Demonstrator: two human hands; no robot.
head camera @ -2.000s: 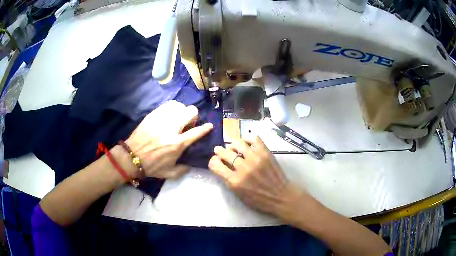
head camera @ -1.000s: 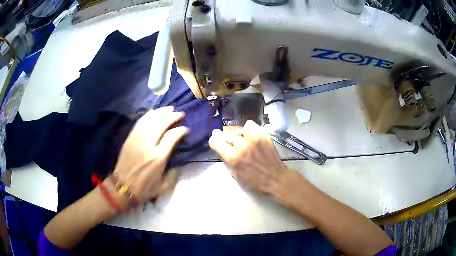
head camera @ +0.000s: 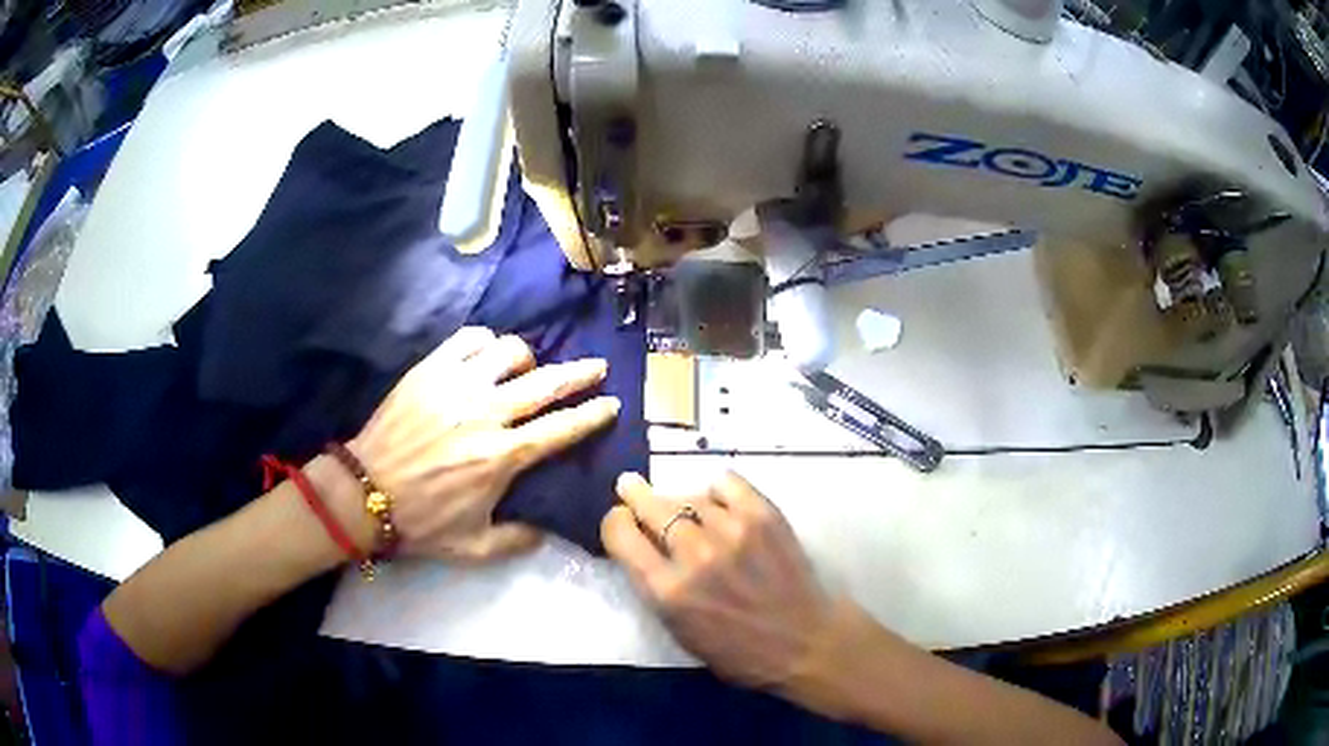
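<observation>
The dark navy garment piece is spread on the table left of the needle, its straight right edge running under the presser foot. My left hand lies on the cloth with fingers spread, pressing it flat and pointing toward the foot. My right hand is at the near end of that edge, in front of the needle plate; its thumb and forefinger pinch the cloth's corner. The cream sewing machine head is above. The dark square plate is just right of the needle.
Thread snips lie right of the needle plate. A white chip is behind them, next to a white rounded fitting. A white bar hangs at the head's left end. The table's rounded edge is near me.
My right hand moved toward the foot, then back toward me along the edge. My left hand slid nearer me, then forward again onto the cloth. More of the cloth's edge now shows before the foot.
</observation>
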